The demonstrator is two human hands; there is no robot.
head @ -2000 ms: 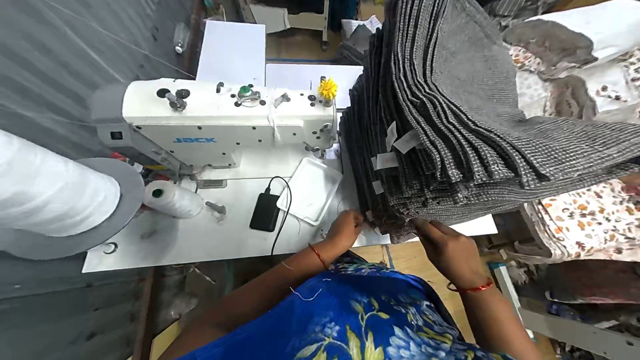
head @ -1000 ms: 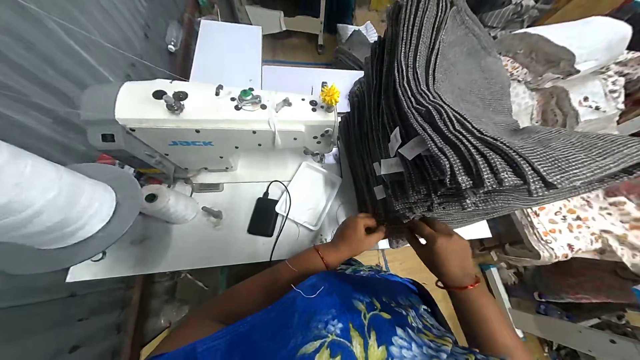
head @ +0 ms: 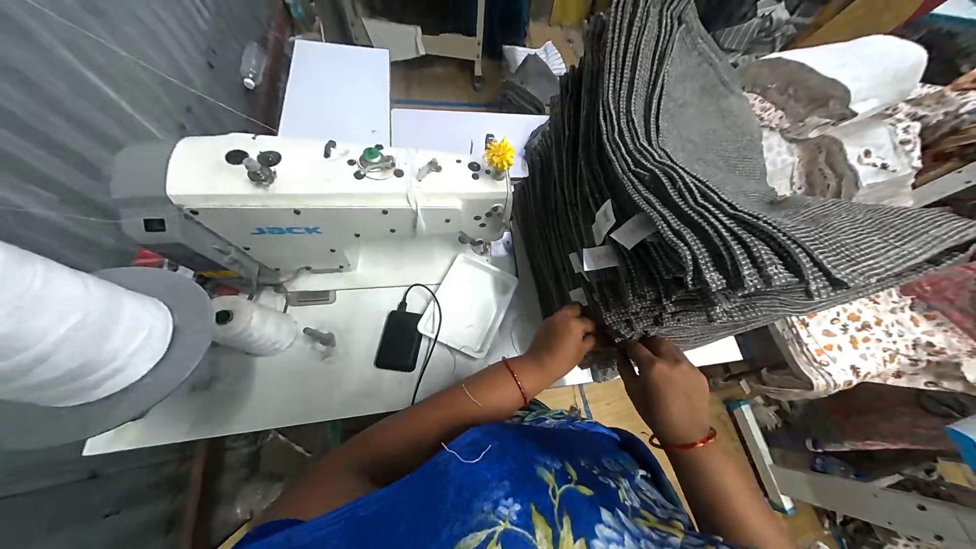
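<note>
A tall stack of dark grey woven cloth pieces (head: pixel 717 236) lies over the right end of the sewing table, with several small white fabric labels (head: pixel 601 258) sticking out of its left side. My left hand (head: pixel 564 339) is at the stack's near left corner, its fingers bent against the cloth edges just below a label. Close beside it on the right, my right hand (head: pixel 665 385) pinches the near lower edge of the stack between thumb and fingers. The fingertips of both hands are partly hidden by cloth.
A white Jack sewing machine (head: pixel 343 191) stands to the left. On its table (head: pixel 305 396) are a black power bank (head: pixel 399 339) with a cable, a white plastic tray (head: pixel 469 305) and a thread cone (head: pixel 255 325). A larger white cone (head: pixel 76 328) is at far left. Printed cloth (head: pixel 877 343) lies at right.
My left hand has moved slightly up along the stack's corner, nearer the lowest label. My right hand stays at the stack's near edge.
</note>
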